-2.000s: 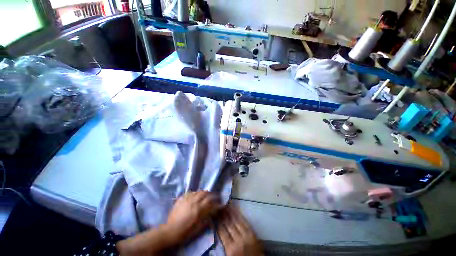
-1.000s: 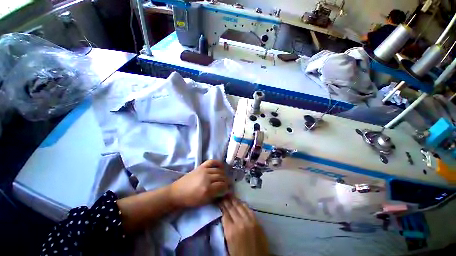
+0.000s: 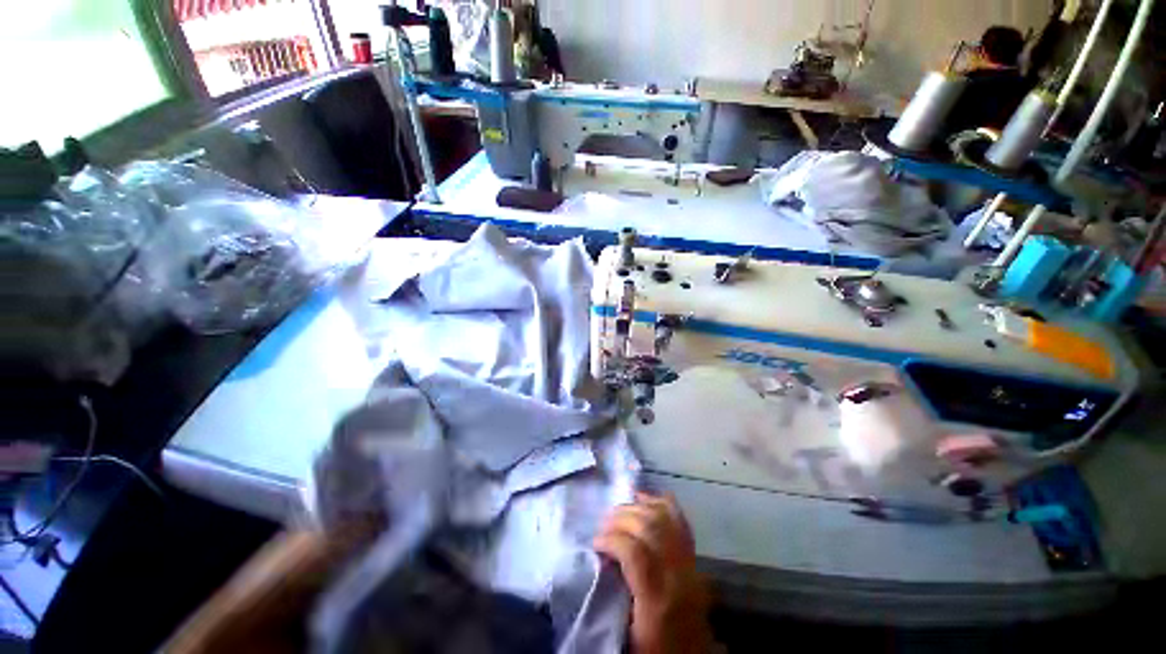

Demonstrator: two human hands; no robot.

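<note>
The pale grey-blue garment (image 3: 499, 307) lies spread on the table left of the sewing machine head (image 3: 627, 339), with folds hanging over the front edge. My right hand (image 3: 652, 549) pinches the garment's edge at the table's front, below the needle area. My left hand (image 3: 345, 530) is low at left, blurred and mostly covered by a raised, bunched part of the garment; its fingers are hidden. The presser foot and needle cannot be made out clearly.
A dark control panel (image 3: 1010, 396) and a pink block (image 3: 968, 447) are at the machine's right. A blue tool tray (image 3: 1059, 517) sits at the right end. Crumpled plastic bags (image 3: 230, 262) lie at left. Thread cones (image 3: 927, 113) and another machine (image 3: 601, 121) stand behind.
My left hand has moved from beside the needle down and left, lifting part of the garment. My right hand has stayed at the cloth edge. The camera view has shifted.
</note>
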